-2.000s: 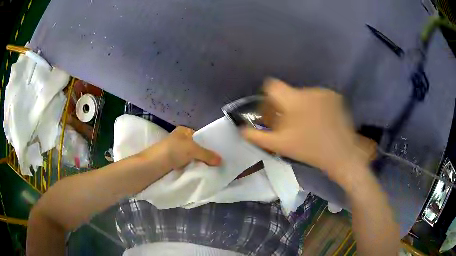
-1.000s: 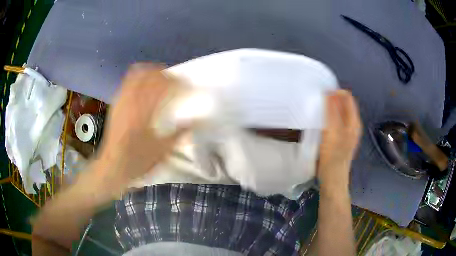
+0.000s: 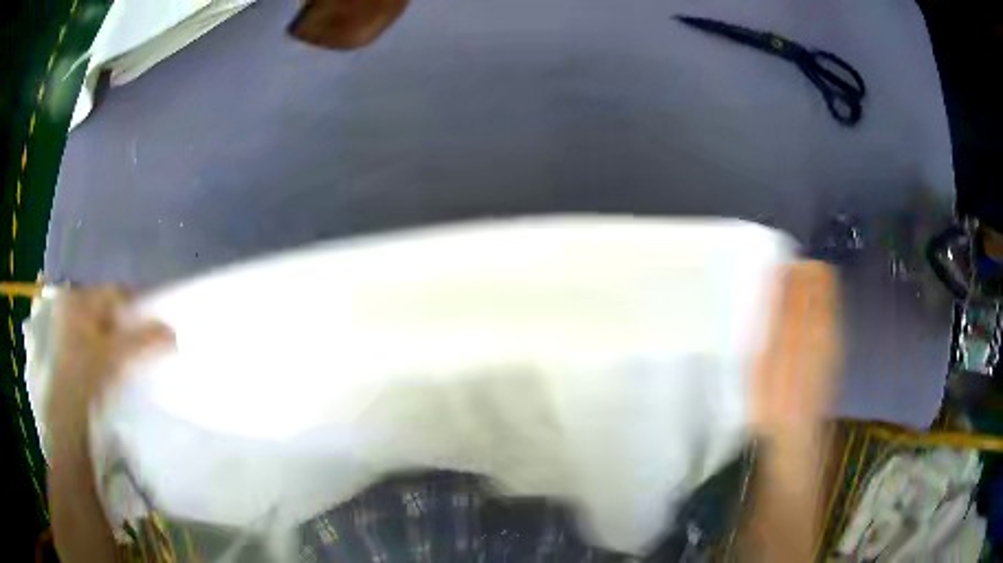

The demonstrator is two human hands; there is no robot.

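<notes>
A white garment piece (image 3: 473,330) is stretched wide across the front of the table and hangs over the plaid-covered lap. It is blurred. My left hand (image 3: 110,330) holds its left end near the left table edge. My right hand (image 3: 801,346) is at its right end, blurred, with the cloth edge at the palm and fingers. The steam iron (image 3: 955,262) is partly visible at the right table edge, by the shiny metal rest (image 3: 978,335).
Black scissors (image 3: 808,64) lie at the far right of the grey table (image 3: 528,132). A brown plate (image 3: 346,20) lies at the far edge. White panels (image 3: 165,39) lie far left. A yellow-framed cart (image 3: 935,438) with crumpled white pieces (image 3: 918,506) stands lower right.
The white piece is spread much wider, and my hands have moved apart. The iron was let go between the two earlier frames. The view has shifted, showing the brown plate and far-left panels.
</notes>
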